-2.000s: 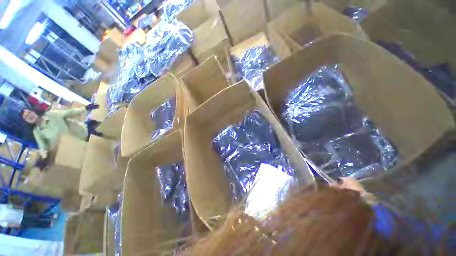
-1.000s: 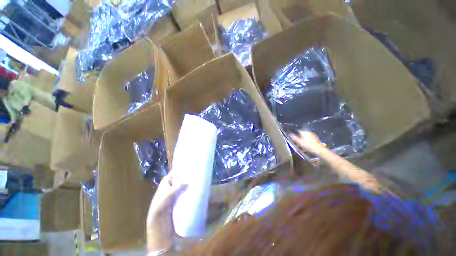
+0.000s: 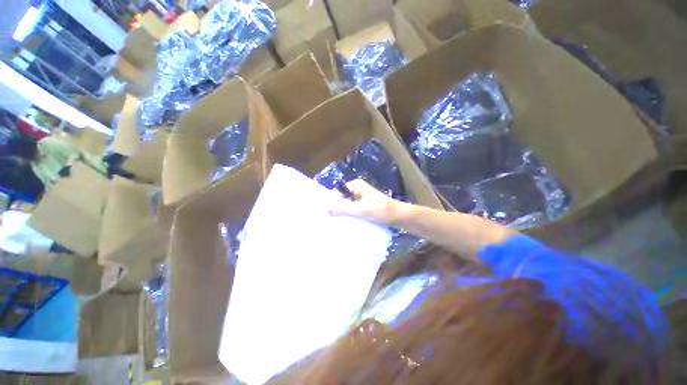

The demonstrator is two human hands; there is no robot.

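Note:
White paper sheets (image 3: 305,278), washed out to blank, are spread open over the cartons in front of me. My right hand (image 3: 367,204) comes in from the right at their upper right edge. Its fingers are drawn together around a small dark thing, likely a pen (image 3: 347,192), and its lower fingers touch or overlap the paper. My left hand is not visible; the sheets or my hair may hide it. Behind the sheets stands an open carton (image 3: 320,131) with dark plastic-bagged goods (image 3: 377,162).
A larger open carton (image 3: 587,128) with dark bagged goods (image 3: 471,154) stands at right. More open cartons (image 3: 199,293) stand at left. Bagged goods (image 3: 207,56) are heaped at the upper left. A person in light green (image 3: 56,154) is at far left. Hair covers the bottom edge.
The sheets, rolled or folded in my left hand a second ago, are now opened out wide. My left hand has gone from sight. My right hand has moved left from the large carton's edge to the sheets.

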